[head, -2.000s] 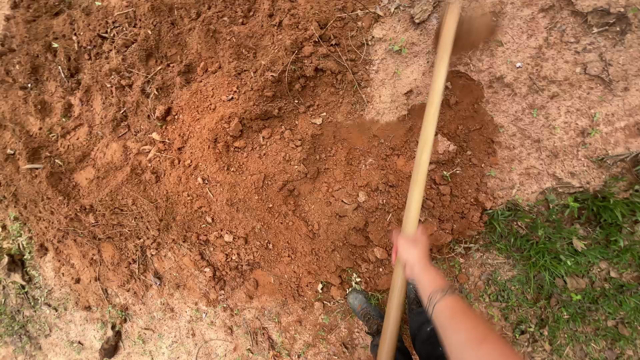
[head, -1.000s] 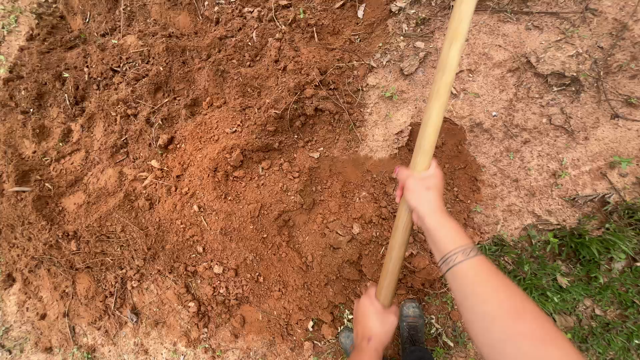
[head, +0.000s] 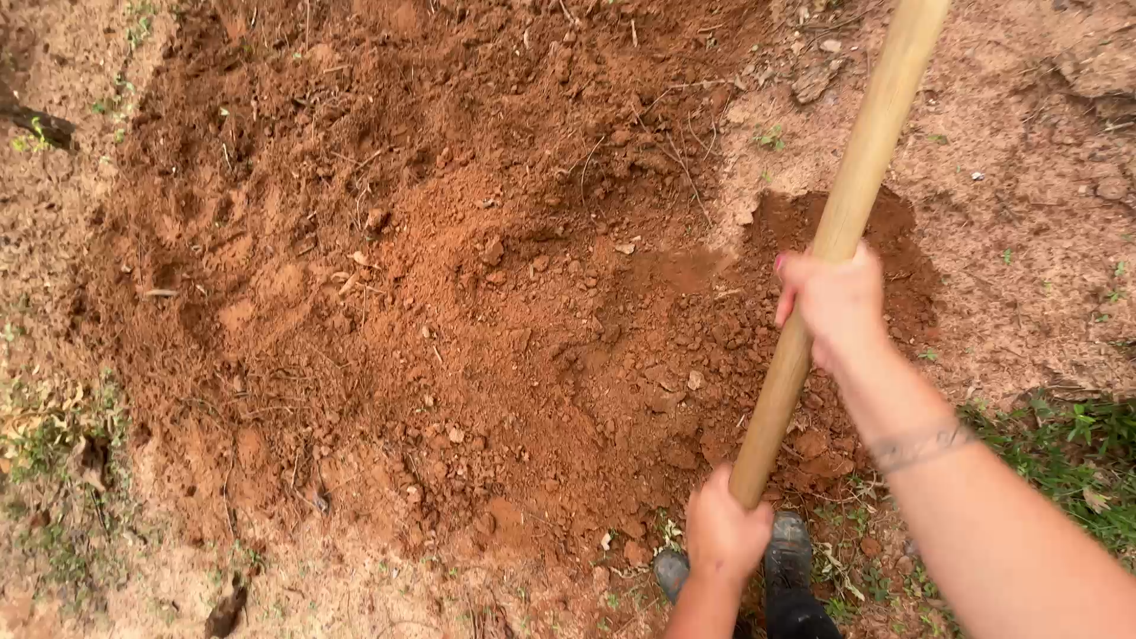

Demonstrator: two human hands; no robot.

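A long wooden tool handle (head: 865,169) slants from the top right down to the lower middle; its far end lies outside the view, so the tool's head is hidden. My left hand (head: 726,525) grips the handle's lower end, just above my boots. Farther up, my right hand (head: 834,302) is closed around the shaft. Loose reddish-brown soil (head: 497,355) spreads to the left of the handle, with clods, roots and twigs in it. Behind the shaft, a darker dug patch (head: 896,257) borders the paler ground.
My dark boots (head: 788,555) stand at the lower edge of the loose soil. Green grass (head: 1065,461) grows at the right. Paler packed earth (head: 1021,186) lies at the upper right. A dark piece of wood (head: 40,124) is at the left edge.
Two seconds ago only one hand showed on the handle, and a blurred tool head was near the top. Both hands have been on the handle since the middle frame.
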